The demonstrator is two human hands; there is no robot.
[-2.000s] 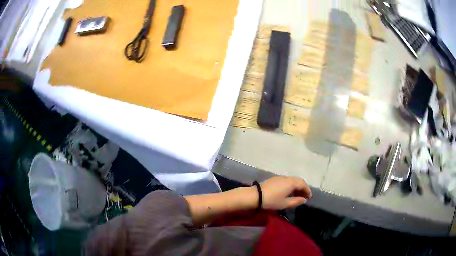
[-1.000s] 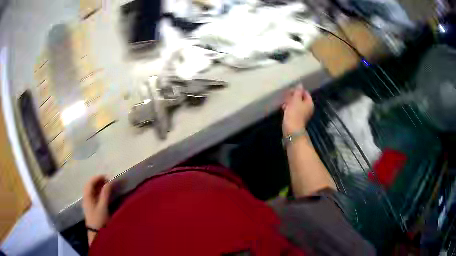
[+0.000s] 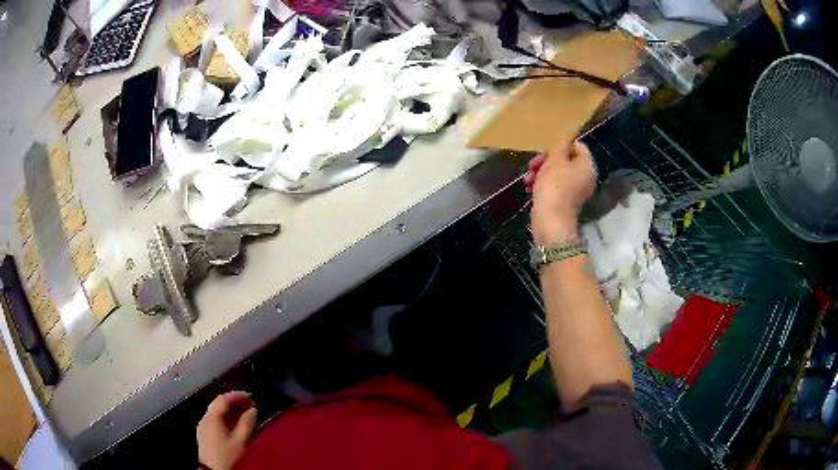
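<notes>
A brown cardboard piece [image 3: 549,103] lies at the table's right end, beside the white scraps, with thin dark cords across its top. My right hand [image 3: 562,182], with a watch at the wrist, is at its near edge. The fingertips appear to pinch that edge, though the grip is partly hidden by the hand. My left hand [image 3: 226,428] is low at the left, off the table's front edge, empty, with curled fingers and the thumb apart.
White fabric strips [image 3: 322,115] are heaped on the table [image 3: 340,225]. A dark phone-like object [image 3: 138,119], metal tools [image 3: 173,275] and a long black bar [image 3: 28,317] lie left. A wire basket [image 3: 680,165] holding white cloth and a fan [image 3: 813,151] stand right.
The view has swung right, from the orange pattern to the scrap end. My right hand has come into view and reached the cardboard's edge. My left hand has left the table edge.
</notes>
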